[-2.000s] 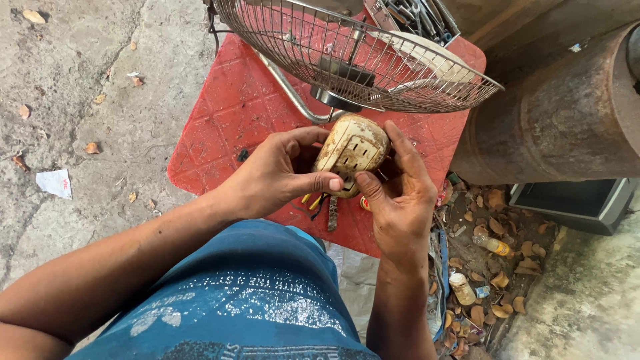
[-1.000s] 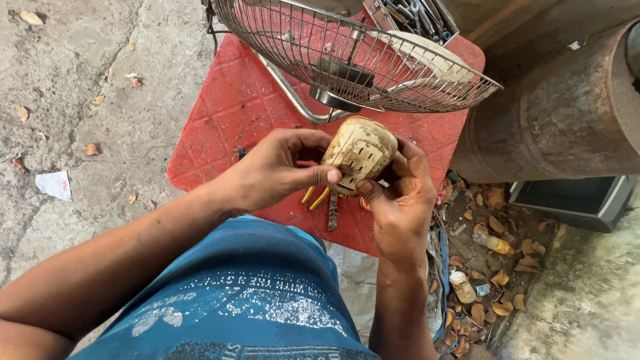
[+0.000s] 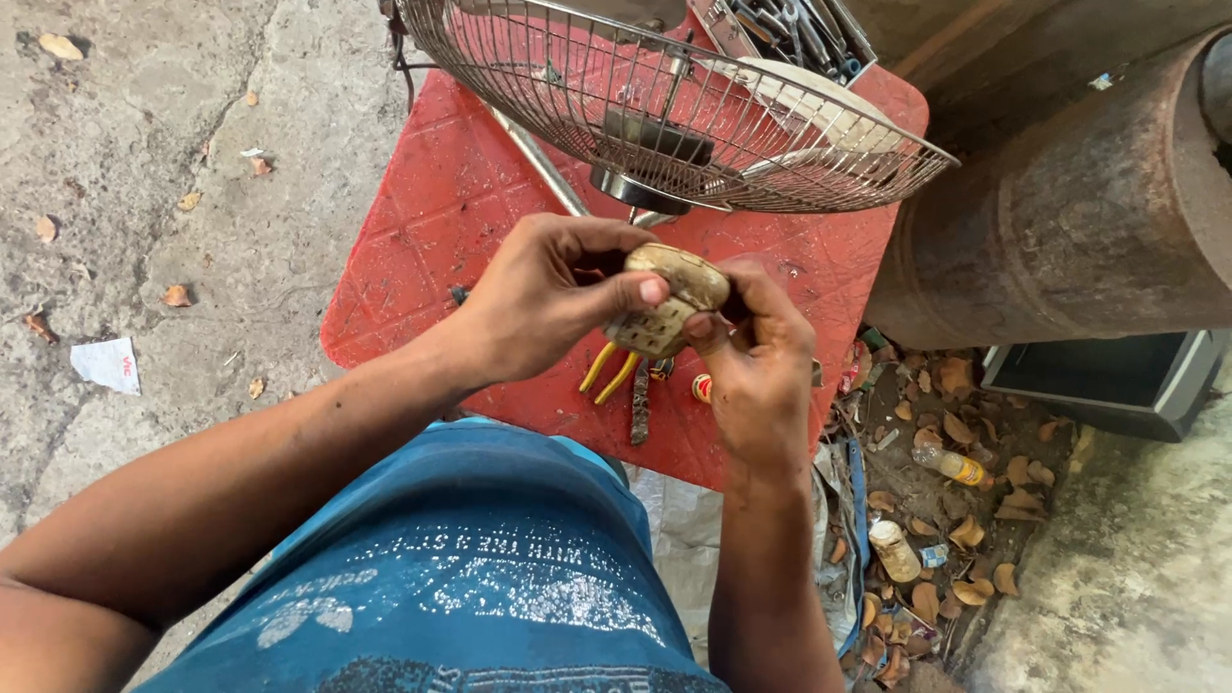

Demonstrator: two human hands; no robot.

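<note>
Both hands grip a stained cream plastic housing with slots [image 3: 659, 322], likely a fan motor cover, above the red table [image 3: 414, 279]. My left hand [image 3: 553, 298] pinches its left side with thumb and fingers. My right hand [image 3: 760, 351] holds the right side, thumb at the lower edge. Just beyond them stands a fan's wire guard [image 3: 818, 159] with a dark motor hub [image 3: 640, 188] at its centre. Below the housing lie yellow-handled pliers [image 3: 614, 375], a dark worn strip-like tool [image 3: 640, 409] and a small red and yellow round item [image 3: 703, 388]. The housing's far side is hidden.
At the table's back right is a metal case of wrenches and sockets [image 3: 799, 38]. A rusty metal drum [image 3: 1049, 212] stands at the right, above a dark-screened box [image 3: 1097, 375]. Plastic bottles [image 3: 895, 551] and dry leaves litter the ground. A paper scrap [image 3: 106, 366] lies on concrete at the left.
The cream housing has been tilted in my hands, so its slotted face is now foreshortened and its rounded edge shows. Both hands have shifted their hold slightly. The fan guard has stayed in place.
</note>
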